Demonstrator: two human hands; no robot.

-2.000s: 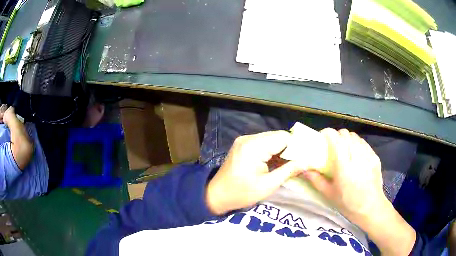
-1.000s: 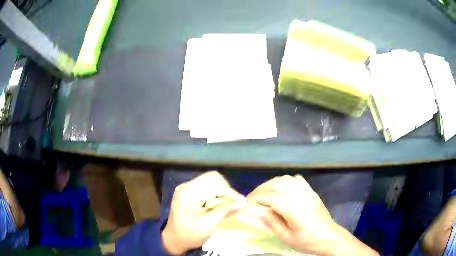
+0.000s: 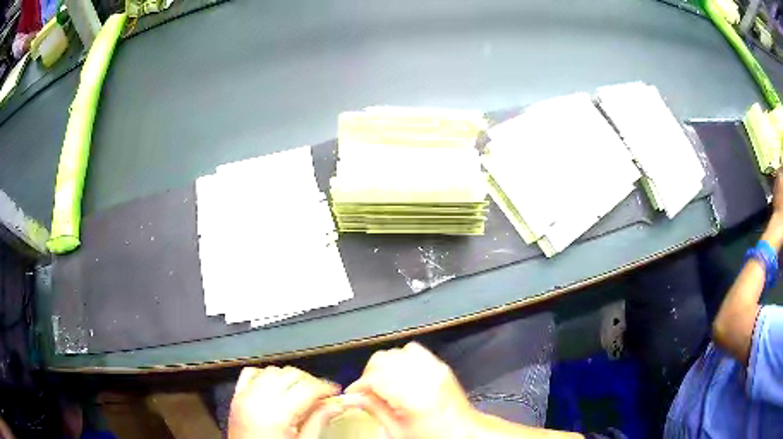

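Note:
My left hand [image 3: 273,403] and my right hand [image 3: 416,390] are close together at the bottom edge, below the bench edge. Both are closed on a pale yellow die-cut sheet [image 3: 350,423], which is bent between them and cut off by the picture's edge. The white flat blank stack [image 3: 266,236] lies slightly fanned on the dark mat [image 3: 137,279]. The yellow-green folded-piece stack [image 3: 410,176] stands right of it, with many layered edges facing me.
Further white sheet piles [image 3: 567,167] lie right of the folded pieces. A lime-green roll [image 3: 79,141] lies at the left. A neighbour's arm [image 3: 747,291] with a blue wristband is at the right edge. A blue stool [image 3: 597,394] and cardboard carton [image 3: 176,416] are under the bench.
The view has turned to the right, so the piles sit further left and more of the neighbour's side shows. My hands stay together on the sheet and now sit lower in the picture.

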